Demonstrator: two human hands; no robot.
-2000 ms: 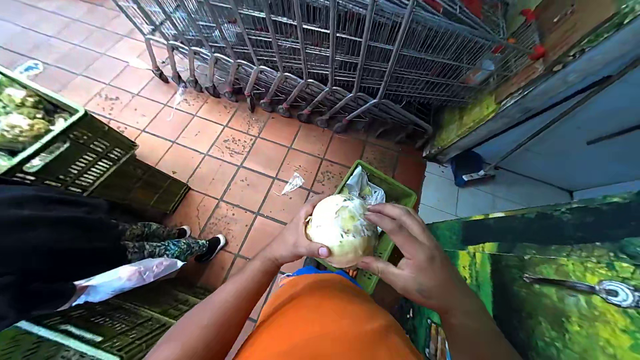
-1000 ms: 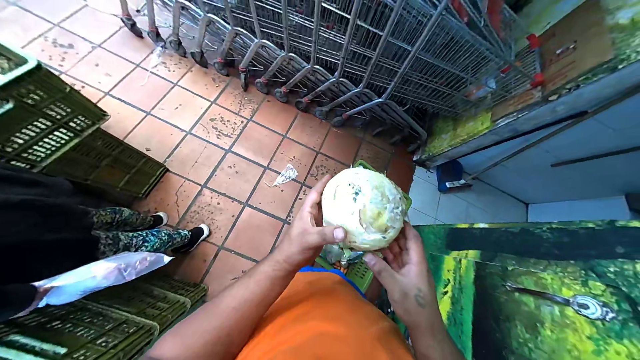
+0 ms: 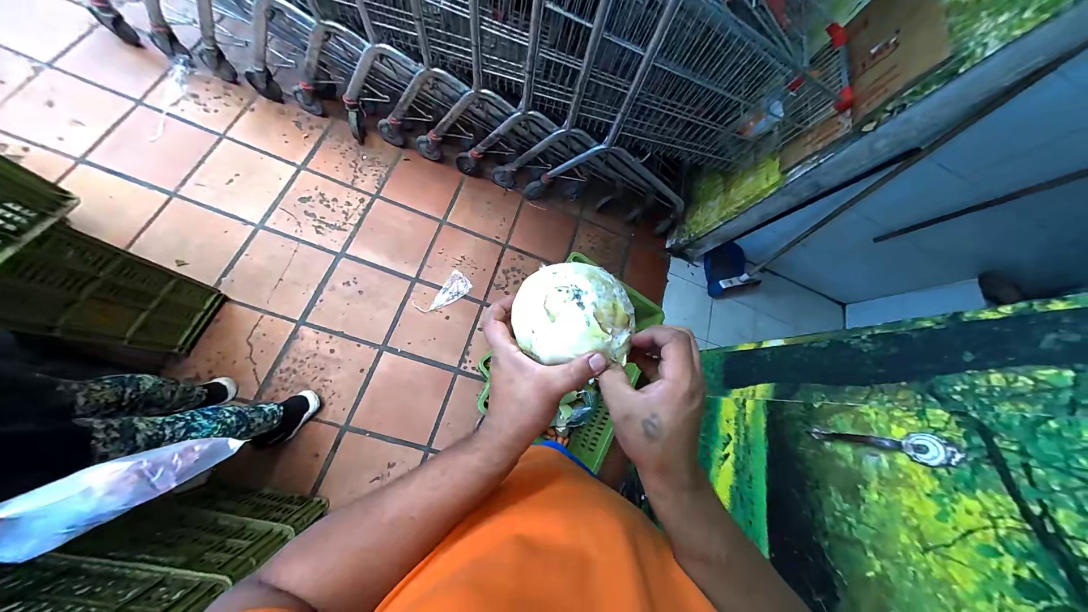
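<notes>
A pale round head of vegetable, seemingly a cabbage or lettuce in clear plastic film, is held up in front of my orange shirt. My left hand grips it from the left and below, thumb along its lower edge. On its lower right side, the fingertips of my right hand pinch at the edge, where film seems to be gathered. Beneath the hands stands a green plastic crate with wrapped items partly hidden by my hands.
Nested metal shopping carts line the top. Dark green crates stand at left, beside a person's legs and a plastic bag. A plastic scrap lies on the tiled floor. A painted door with a handle is at right.
My right hand has moved from the upper right side of the head to its lower right edge. The head has been turned in my hands.
</notes>
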